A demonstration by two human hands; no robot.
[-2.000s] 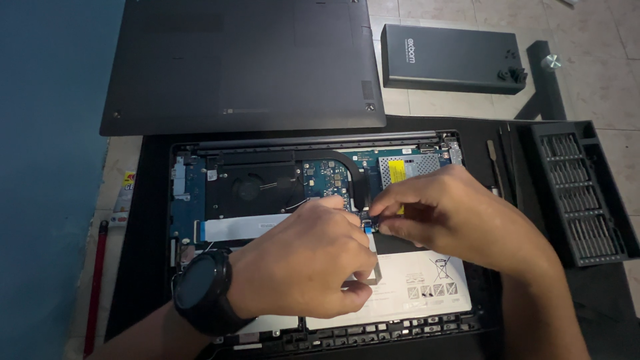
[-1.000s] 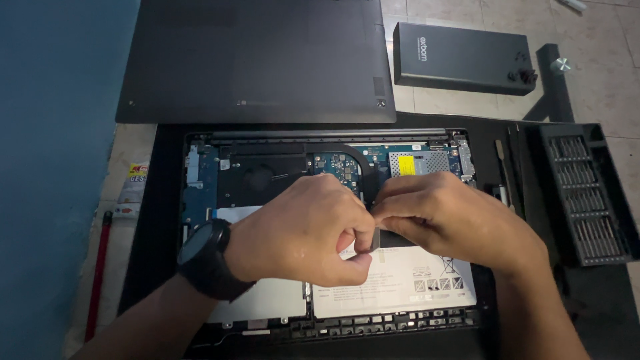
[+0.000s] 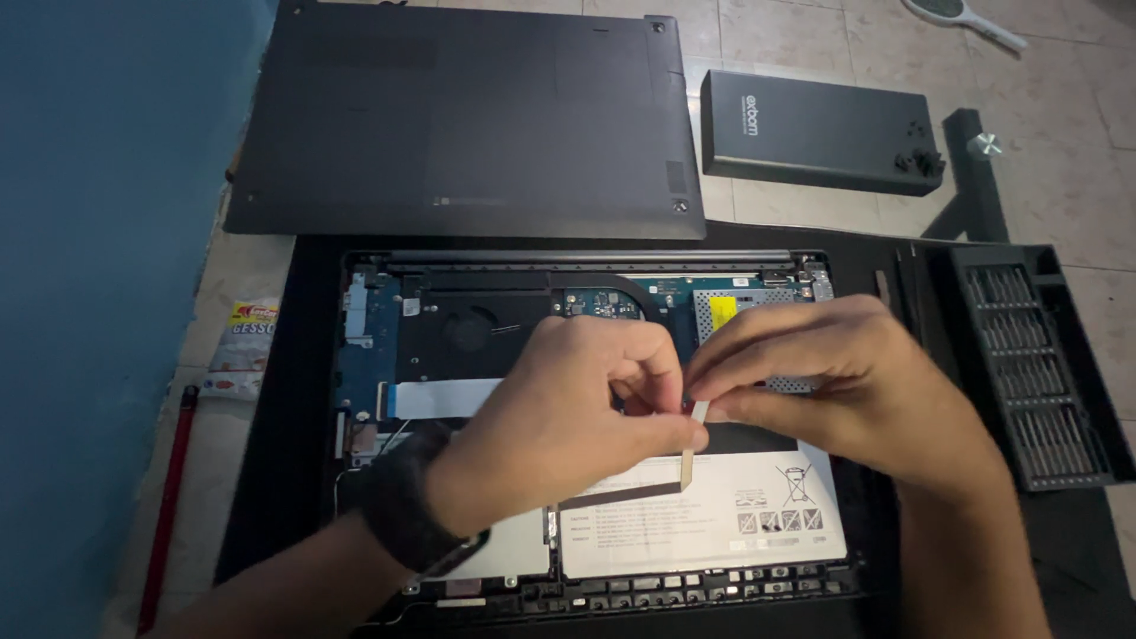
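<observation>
An opened laptop base (image 3: 586,257) lies on a black mat, its inside facing up. Over its middle, my left hand (image 3: 586,408) pinches a narrow white flat ribbon cable (image 3: 690,461) between thumb and fingers. My right hand (image 3: 799,382) has its fingertips at the cable's upper end; the fingers hide what they touch. The cable runs down onto the white-labelled battery (image 3: 710,524). A wider white ribbon cable (image 3: 435,398) with a blue end crosses below the fan (image 3: 466,328) and passes behind my left hand. The perforated metal cover (image 3: 710,311) is partly behind my right hand.
Beyond the laptop lies its dark bottom cover (image 3: 470,124). An Exbom black box (image 3: 816,133) stands at the back right, near a black stand (image 3: 976,186). A bit case (image 3: 1038,364) is on the right. A red pencil-like stick (image 3: 170,506) and a plastic packet (image 3: 244,351) lie left.
The narrow ribbon cable now shows raised between my fingers; a second ago my hands mostly covered it. Both hands stay close together over the laptop's middle.
</observation>
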